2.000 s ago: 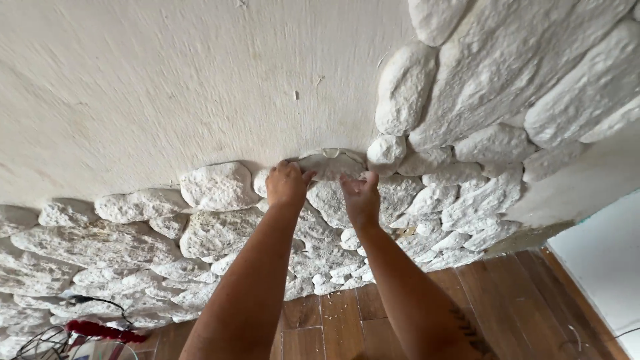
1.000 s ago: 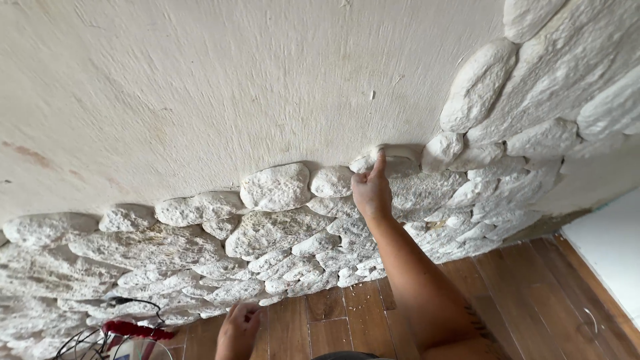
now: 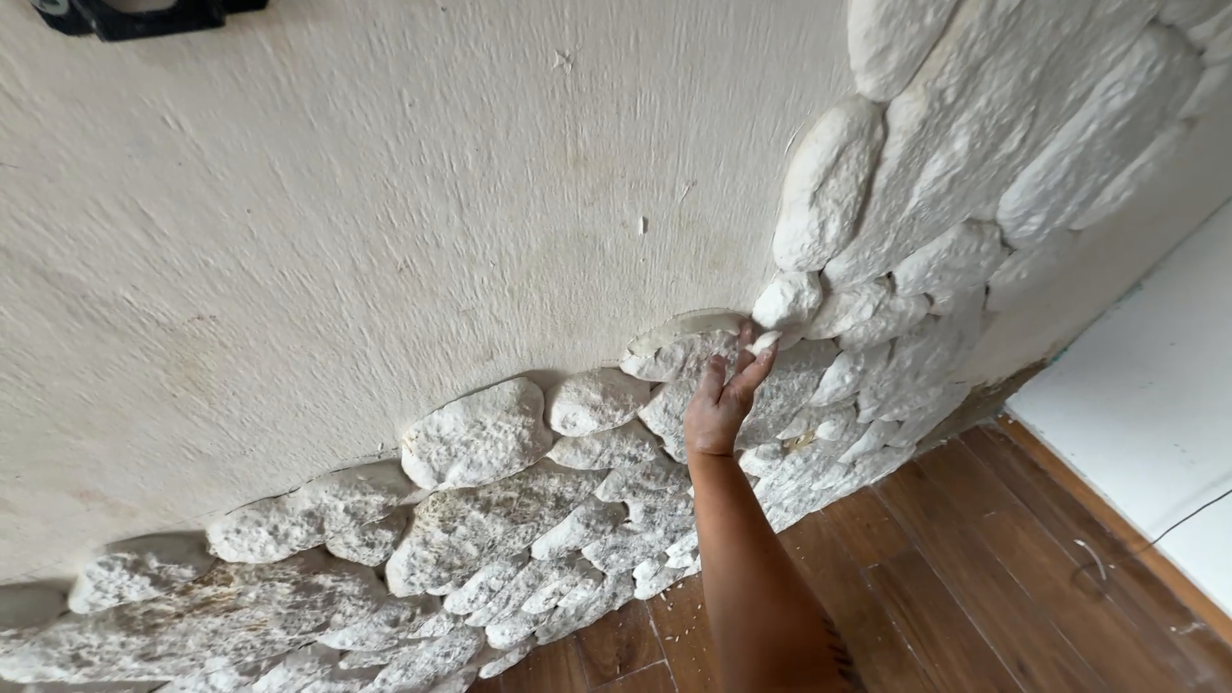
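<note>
My right hand [image 3: 727, 395] reaches up to the wall with a small white stone-like piece [image 3: 765, 343] between its fingertips. It is at the right end of a flat oval white stone [image 3: 679, 354], whose smooth, greyish upper edge shows. Just above the fingers is a small rounded white stone [image 3: 787, 300] on the wall. To the left of the oval stone lie another rounded white stone [image 3: 597, 401] and a larger one [image 3: 476, 433]. My left hand is out of view.
Bare textured wall [image 3: 433, 212] rises above the stones. More white stone cladding [image 3: 962, 164] climbs at the right. A black object [image 3: 149, 14] is at the top left. Below are a wood-look floor [image 3: 924, 577] with crumbs, a white panel [image 3: 1145, 385] and a thin cable [image 3: 1193, 515].
Both hands were at the oval stone; my left hand first dropped low, then left the view. My right hand has moved from the oval stone's left end to its right end.
</note>
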